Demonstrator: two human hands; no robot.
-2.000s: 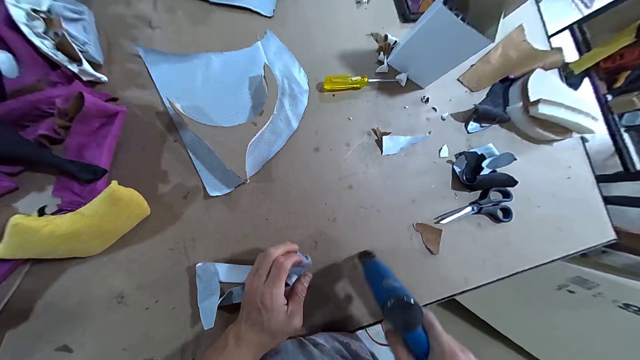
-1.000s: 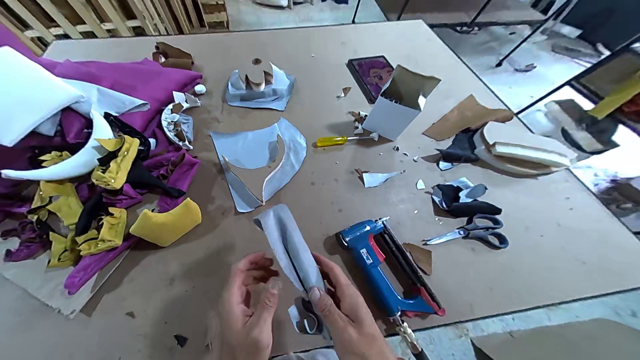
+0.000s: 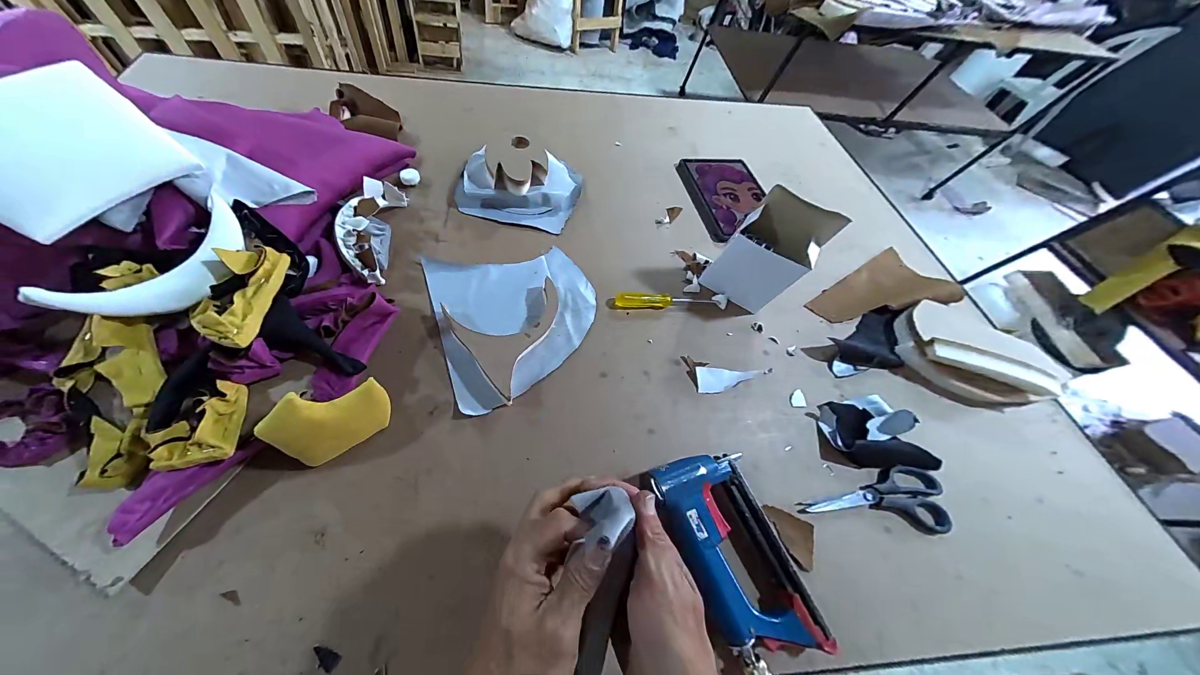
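Observation:
Between my left hand point(image 3: 553, 572) and my right hand point(image 3: 661, 586), at the bottom middle, is a strip of light grey fabric point(image 3: 607, 520) with a darker side; both hands grip it. A blue pneumatic staple gun point(image 3: 717, 553) lies on the table just right of my right hand, its hose fitting at the bottom. Grey-handled scissors point(image 3: 891, 499) rest farther right. Beyond my hands lies a curved grey-blue covered piece point(image 3: 562, 328) with an opening. A yellow-handled screwdriver point(image 3: 647, 301) sits near an open cardboard box point(image 3: 764, 267).
Purple, yellow and black fabric pieces point(image 3: 220, 403) and a white curved piece point(image 3: 216, 253) pile up at the left. A yellow padded piece point(image 3: 328, 422) lies beside them. Another grey piece point(image 3: 520, 202), a framed picture point(image 3: 722, 195), brown scraps point(image 3: 881, 286) and black scraps point(image 3: 872, 436) lie about.
My right hand held the staple gun two seconds ago; it has let go and now grips the fabric strip with my left. The strip has turned and sits lower between my hands. The view has tilted up.

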